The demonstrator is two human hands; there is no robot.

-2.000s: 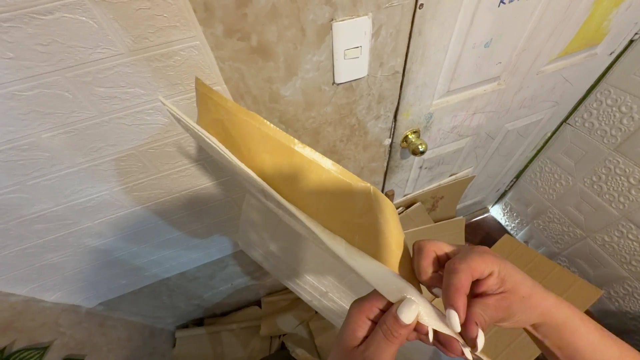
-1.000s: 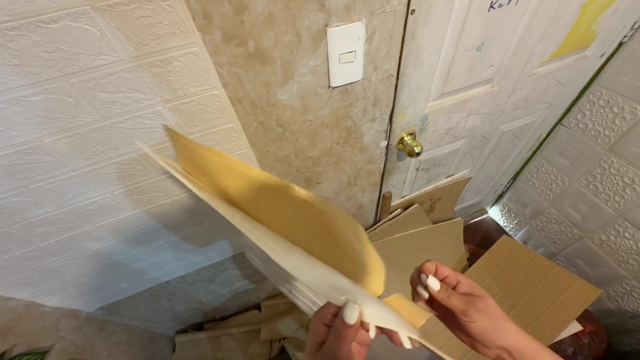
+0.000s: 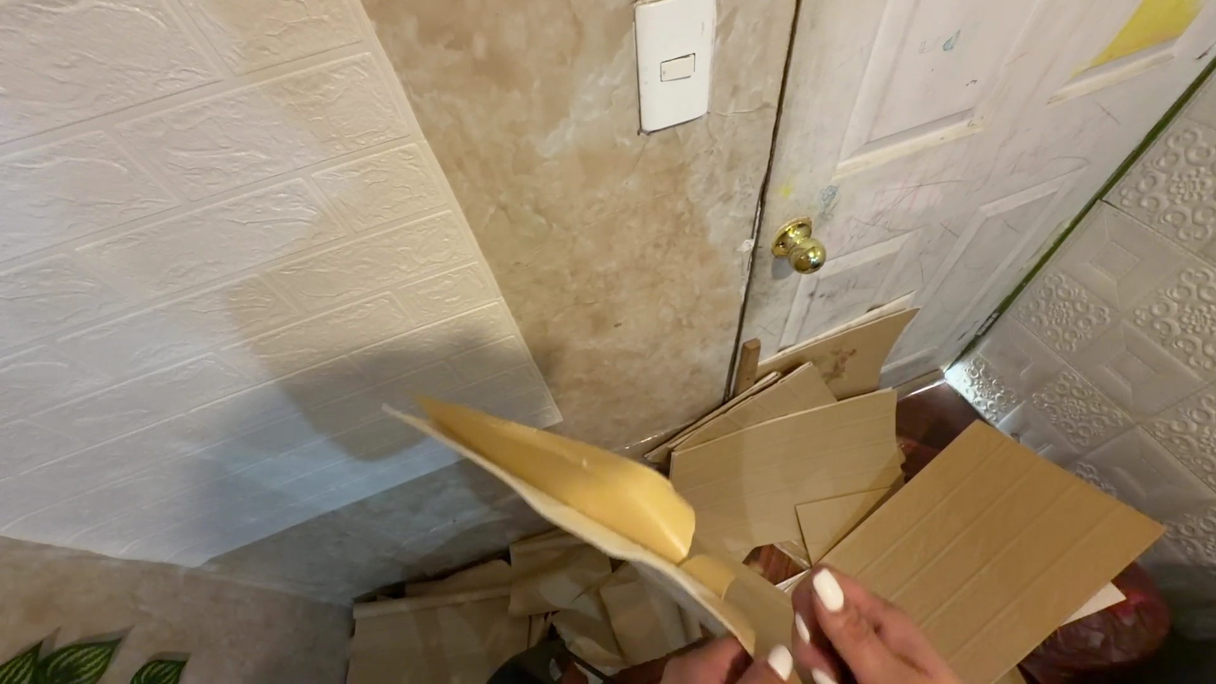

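A thin flexible white sheet with yellowish backing paper (image 3: pixel 570 475) is seen nearly edge-on, slanting from the middle left down to my hands. The yellowish side faces up and bulges, with a crease near its lower end. My left hand (image 3: pixel 727 662), at the bottom edge of the view, grips the sheet's lower end; most of the hand is cut off. Just right of it, my right hand (image 3: pixel 869 632) has bent fingers close together, its fingertips by the sheet's lower corner. Whether it pinches the backing paper is unclear.
Cardboard pieces (image 3: pixel 788 456) lean by a white door (image 3: pixel 912 180) with a brass knob (image 3: pixel 800 247). A cardboard panel (image 3: pixel 993 551) lies right. Folded brown material (image 3: pixel 560 589) lies below. White brick-pattern panelling (image 3: pixel 237 228) covers the left wall; a light switch (image 3: pixel 676 65) is above.
The sheet has tilted lower and is seen more edge-on. My right hand was at its corner, moved away to the right, and is now close beside it again.
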